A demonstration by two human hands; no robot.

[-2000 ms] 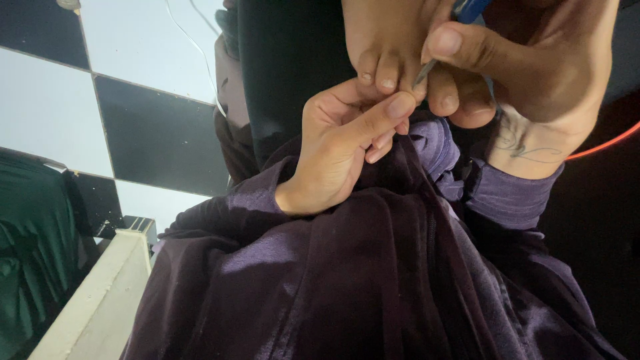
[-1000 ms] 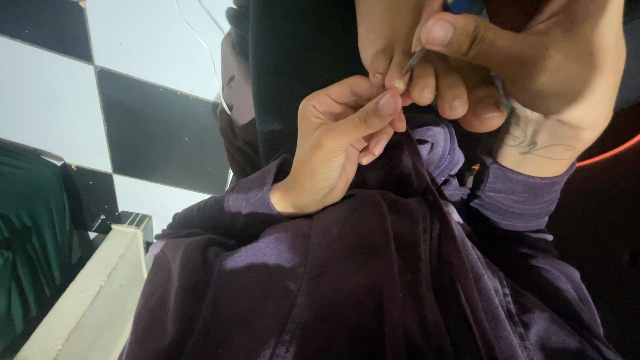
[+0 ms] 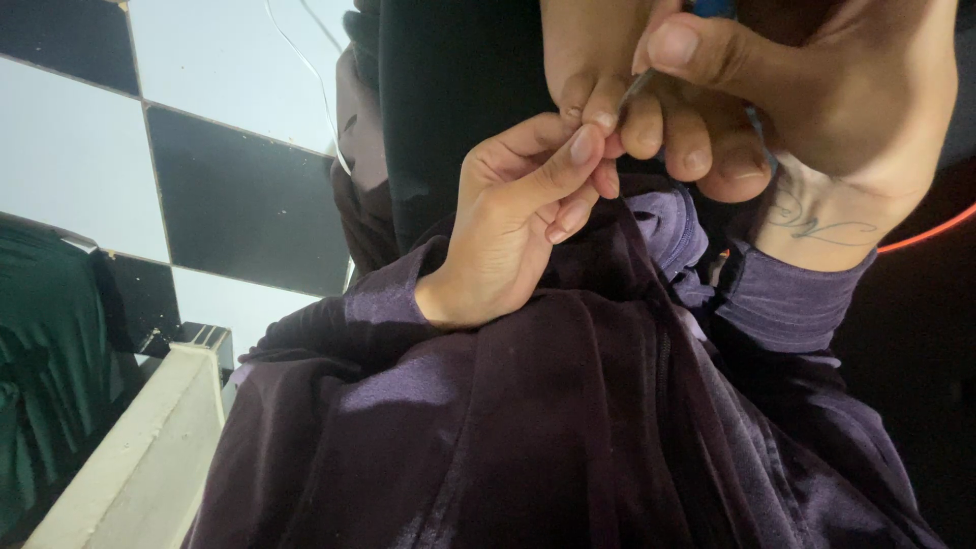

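Note:
A bare foot (image 3: 587,46) comes in from the top, with its toes pointing down the view. My left hand (image 3: 526,198) pinches one of the smaller toes (image 3: 606,103) between thumb and fingers. From the top right, my right hand (image 3: 808,91) holds a thin metal tool (image 3: 637,88) with a blue handle (image 3: 713,8); its exact kind cannot be told. The tool's narrow end lies beside the nail of the pinched toe. The big toe (image 3: 736,175) is under my right palm's edge. Most of the handle is hidden by my fingers.
Purple velvety clothing (image 3: 496,427) covers my lap and arms. A pale, straight-edged piece of furniture (image 3: 145,457) stands at lower left beside green cloth (image 3: 46,381). A white cable (image 3: 313,69) crosses the checkered tile floor (image 3: 236,198). An orange-red cord (image 3: 930,229) shows at right.
My right hand and the tool have shifted from the toes nearer the big toe toward the smaller toe in my left fingers. My left hand keeps its pinch at the toes.

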